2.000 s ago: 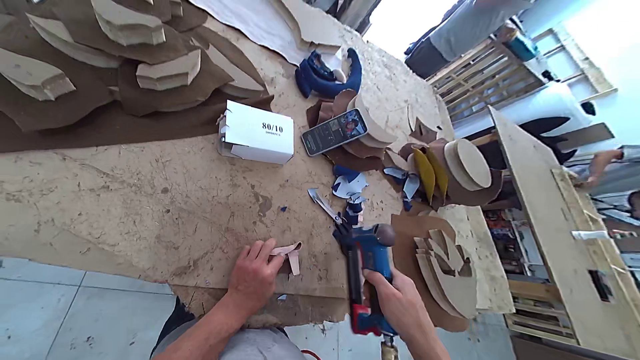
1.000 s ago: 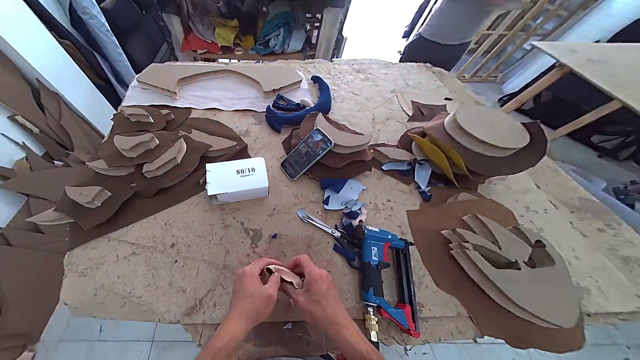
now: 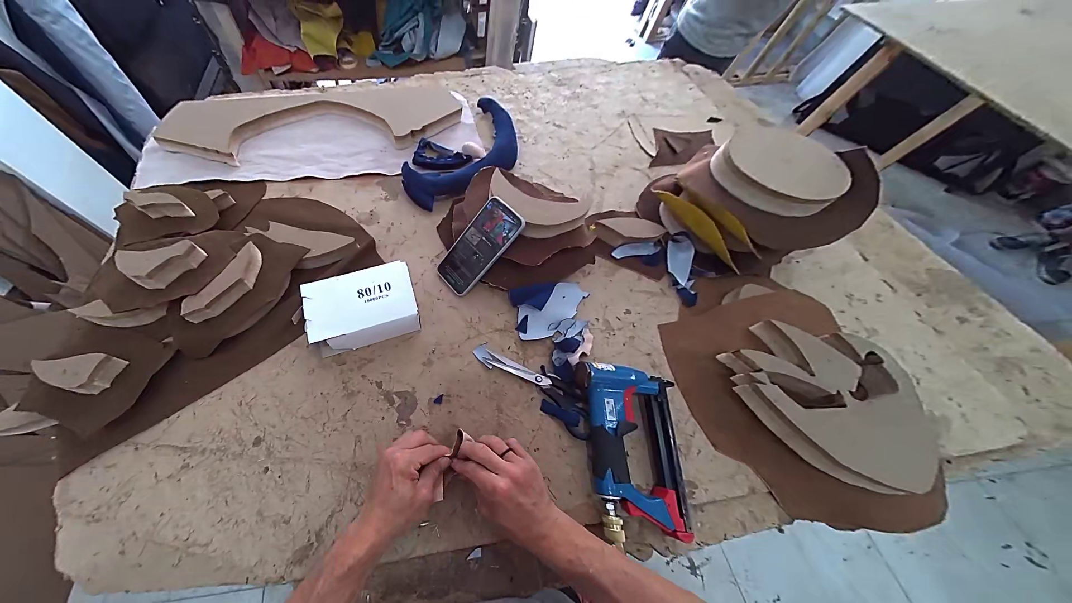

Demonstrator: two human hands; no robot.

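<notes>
Near the front edge of the work table, my left hand (image 3: 409,477) and my right hand (image 3: 505,479) pinch a small folded strip (image 3: 457,444), pinkish outside and dark inside, between the fingertips. Its exact shape is partly hidden by the fingers. Just right of my right hand lies a blue pneumatic staple gun (image 3: 615,435) with a brass air fitting at its lower end. Partly under its nose are scissors (image 3: 519,368), blades pointing up and left. Blue and light fabric scraps (image 3: 553,310) lie beyond them.
A white box (image 3: 360,310) stands at left, beside brown fabric with foam pieces (image 3: 159,264). A smartphone (image 3: 479,247) leans on brown pieces. At right are layered foam shapes (image 3: 879,419) and round pads (image 3: 787,163). A blue curved padded piece (image 3: 502,142) lies farther back. A person (image 3: 729,29) stands beyond the table.
My right hand held the staple gun two seconds ago; the gun now lies on the table and that hand has joined my left at the strip. The view has turned considerably.
</notes>
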